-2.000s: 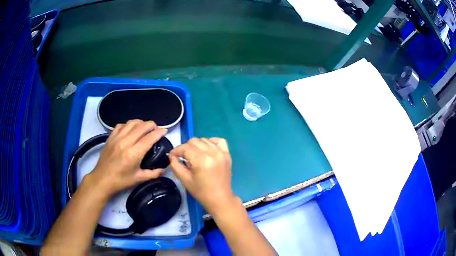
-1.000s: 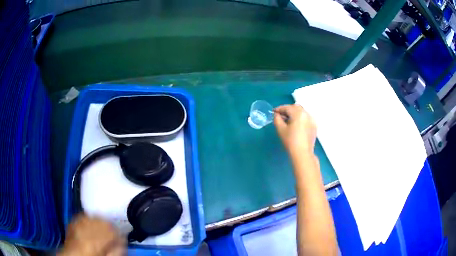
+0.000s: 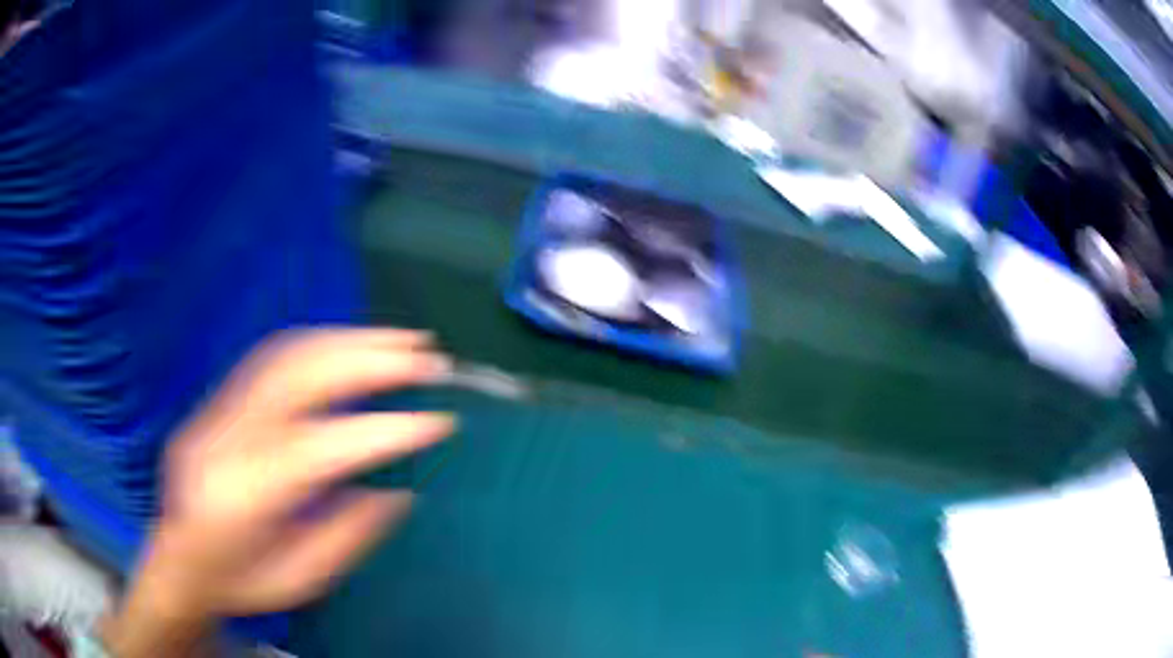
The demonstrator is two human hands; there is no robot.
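The view is blurred. My left hand (image 3: 290, 469) is at the left, over the near bench edge beside the tray stack, fingers apart and pointing right, with nothing seen in it. My right hand is not in view. A blue tray (image 3: 737, 321) lies beyond the bench on the dark green belt; it holds dark shapes and a round white patch, too blurred to name. The small clear plastic cup (image 3: 862, 560) stands on the green bench at the lower right.
A tall stack of blue trays (image 3: 193, 193) fills the left side. White sheets (image 3: 1061, 566) lie at the lower right. The green bench (image 3: 618, 540) spans the lower middle, with the dark green belt (image 3: 900, 399) behind it. More white sheets and blurred clutter are at the upper right.
The view has swung up and left. The tray with headphones and speaker no longer shows on the bench. My right hand has left the cup and the picture. A tray shows on the belt.
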